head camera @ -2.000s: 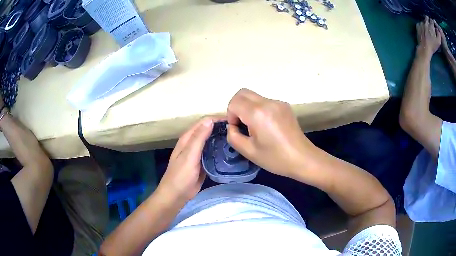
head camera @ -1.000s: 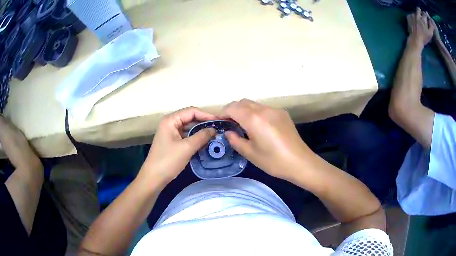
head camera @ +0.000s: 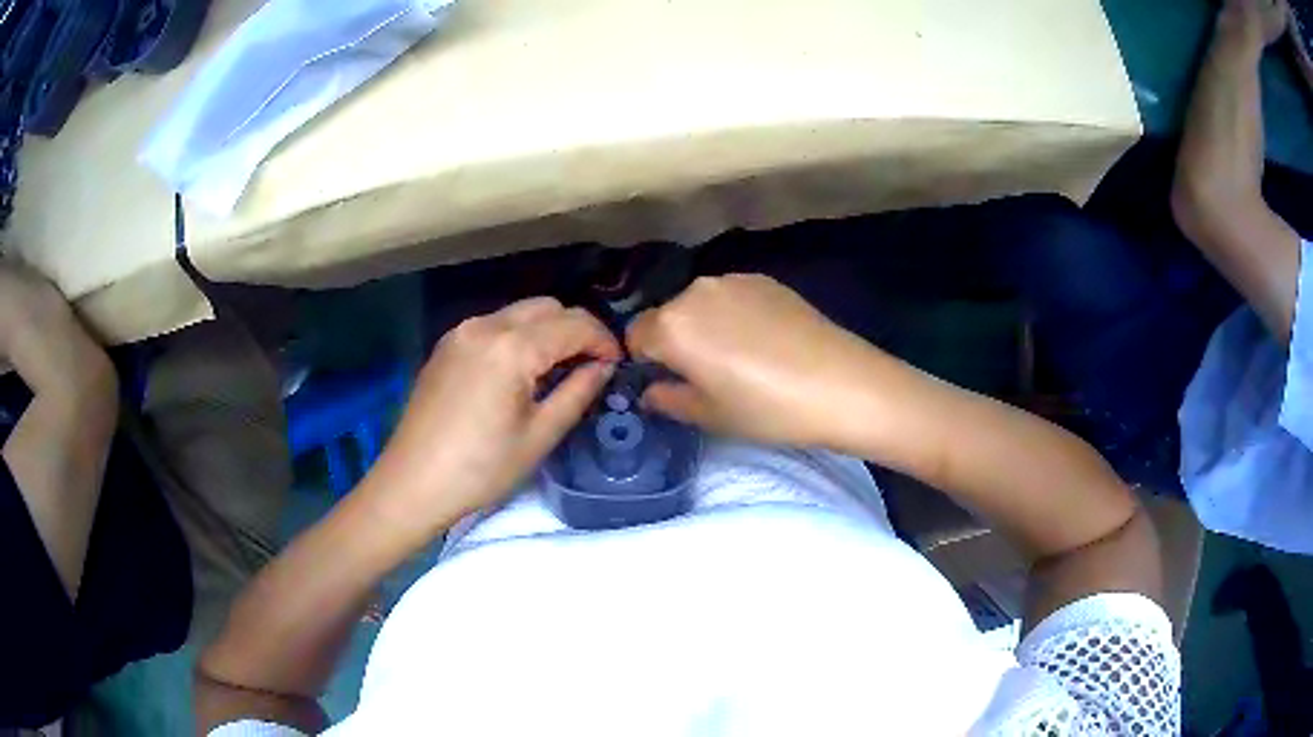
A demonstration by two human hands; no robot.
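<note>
A dark grey rounded-square housing (head camera: 622,497) is held in the lap, below the table edge, with its open side and round hub facing up. My left hand (head camera: 504,396) grips its far left rim with thumb and fingers. My right hand (head camera: 742,353) grips its far right rim. The fingertips of both hands meet near the far rim, above the hub. A small whitish round dot shows beside the hub. What the fingertips press on there is too small and covered to tell.
The table with tan kraft paper (head camera: 691,101) lies ahead. A white sleeve (head camera: 274,94) and dark housings (head camera: 72,51) lie at its left. A person's arm (head camera: 58,389) is at left, another person's arm (head camera: 1224,159) at right. A blue stool (head camera: 346,418) stands below.
The view has tilted down, so the table shows higher up. Both hands and the housing are now nearer my body, clear of the table edge. Both hands still hold the housing.
</note>
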